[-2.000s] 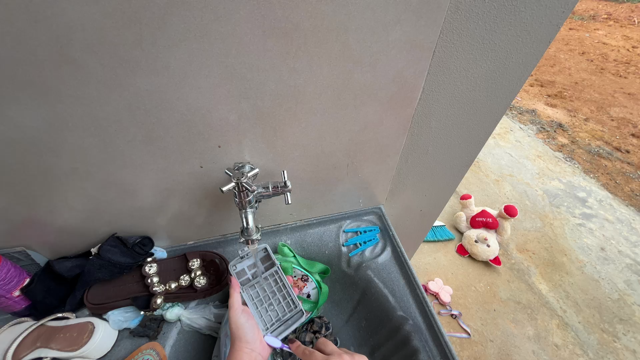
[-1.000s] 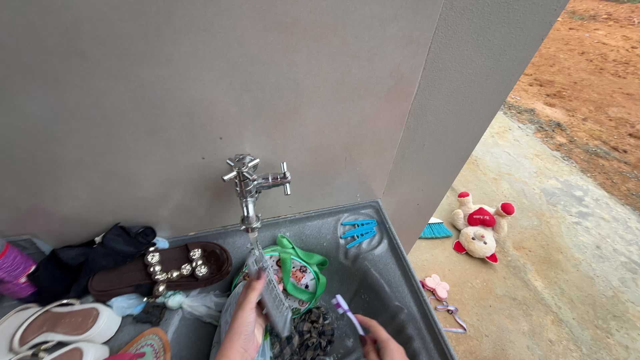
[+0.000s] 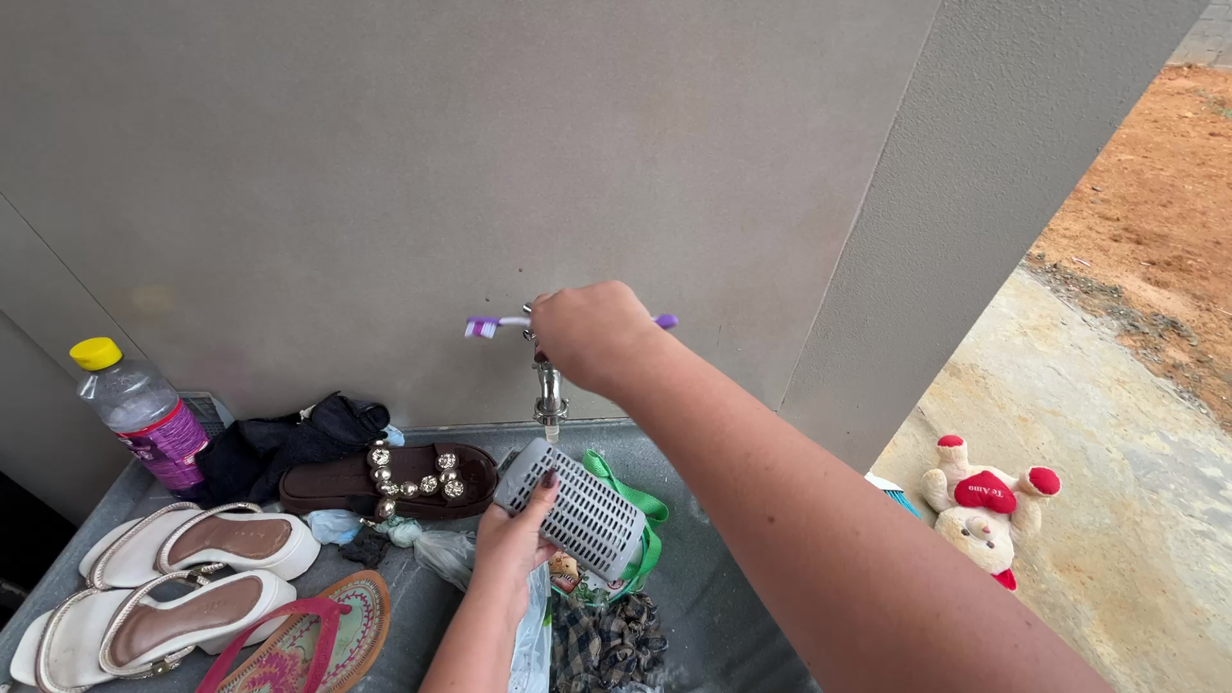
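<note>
My left hand [image 3: 525, 539] grips a small grey slotted plastic basket [image 3: 577, 510], tilted over the grey sink [image 3: 712, 577], just under the spout of a chrome tap [image 3: 551, 390]. My right hand [image 3: 597, 337] is closed at the tap's handle, which it mostly hides, and holds a purple and white toothbrush [image 3: 483, 327] crosswise. Behind and below the basket lie a green-strapped item [image 3: 654, 510] and a dark checked cloth [image 3: 606, 640]. Whether water is running is hard to tell.
Left on the sink top are a brown beaded sandal [image 3: 332, 481], white sandals [image 3: 231, 539], a pink-strapped flip-flop [image 3: 318, 635], dark cloth [image 3: 289, 443] and a yellow-capped bottle [image 3: 159, 423]. A teddy bear [image 3: 977, 534] lies on the concrete at right; a wall stands behind the tap.
My right hand has risen from low in the sink to the tap handle, still with the toothbrush. The basket in my left hand has turned to show its slotted face.
</note>
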